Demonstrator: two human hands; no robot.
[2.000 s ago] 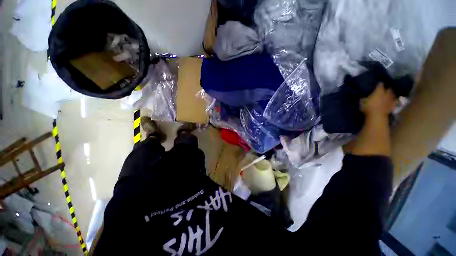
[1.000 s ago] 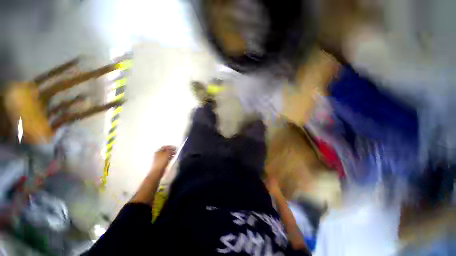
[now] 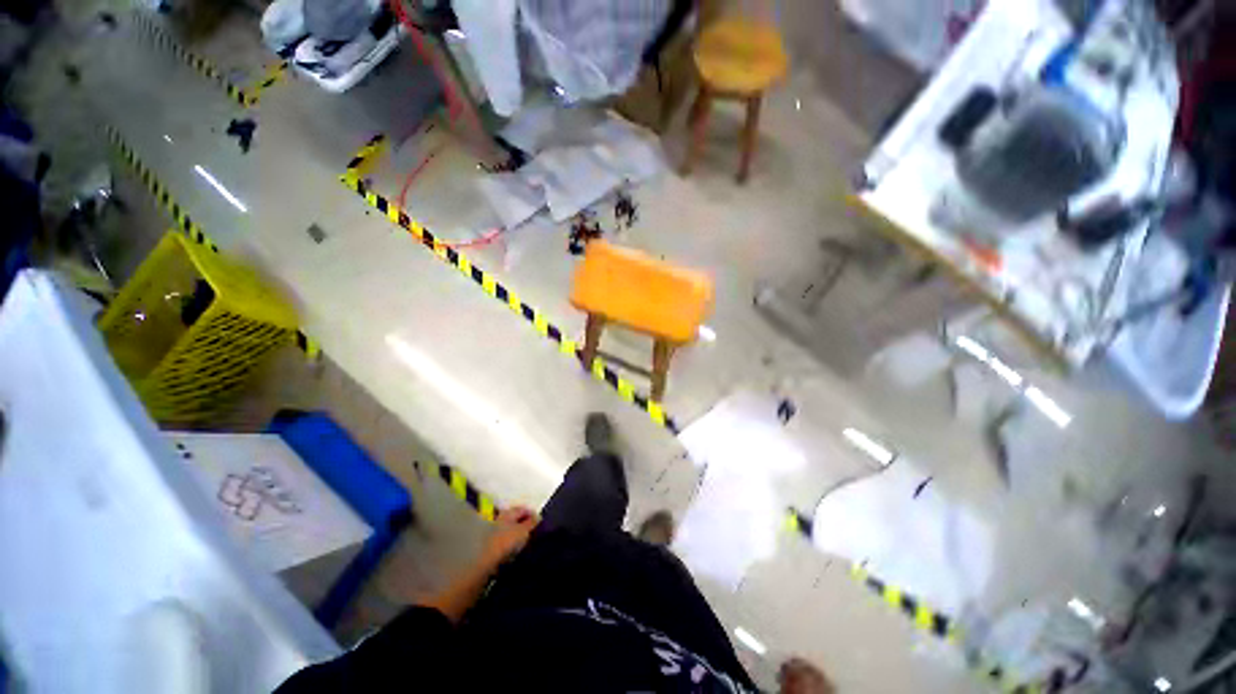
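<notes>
My left hand hangs beside my left thigh, small in the frame; no object shows in it, and its fingers are too small to make out. My right hand shows only in part at the bottom edge, and I cannot tell its grip. A square orange-topped wooden stool stands upright on the floor ahead of my feet. White sheets or cut pieces lie on the floor right beside my feet.
At left are a white-covered table, a yellow slatted crate, a white box and a blue crate. A round stool and a cluttered worktable stand ahead. Yellow-black tape crosses the floor.
The view has turned from the bin and bagged garments to an aisle with stools and tables. My right hand has left the dark cloth it was on. My left hand has come into view.
</notes>
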